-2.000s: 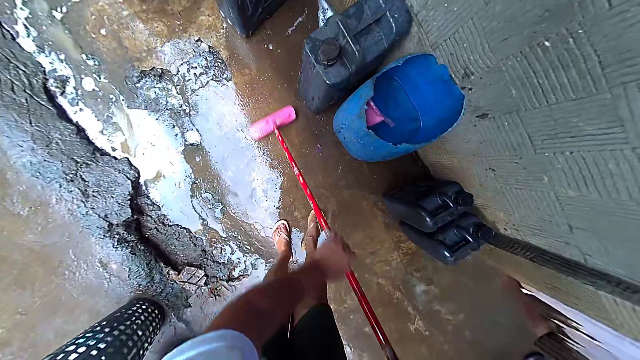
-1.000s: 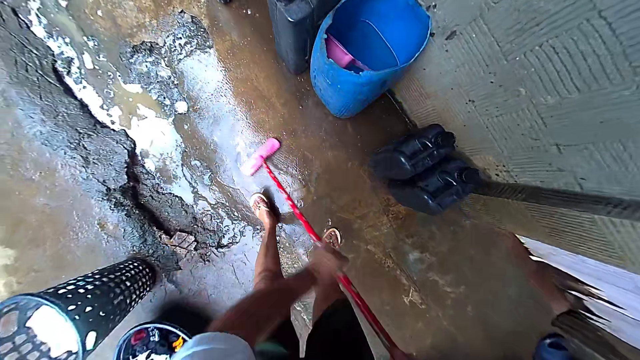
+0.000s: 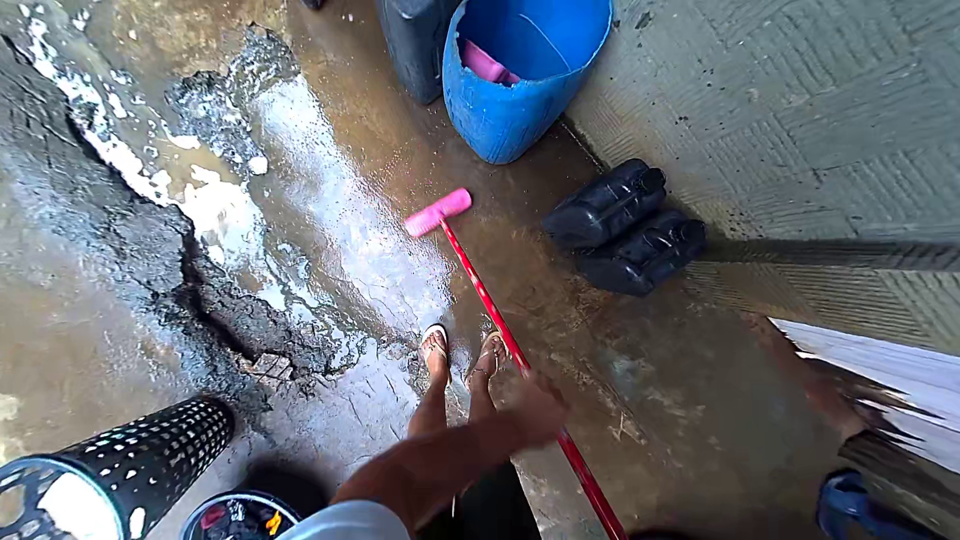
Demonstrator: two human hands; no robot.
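Note:
My left hand, blurred, is closed round the red handle of a floor brush, partway along it. The arm comes in from the bottom, with a light sleeve. The handle slants from the bottom edge up and left to the brush's pink head, which rests on the wet brown floor beyond my sandalled feet. The handle passes just right of the feet, and its lower end leaves the frame. My right hand is not in view.
A blue plastic barrel holding a pink item and a dark jerrycan stand ahead. Two black jerrycans lie by the grooved wall. Broken concrete runs along the left. A perforated black basket and a bucket are at bottom left.
The brush head has moved away from my feet since one second ago. My feet, then apart with the left one ahead, are now closer together.

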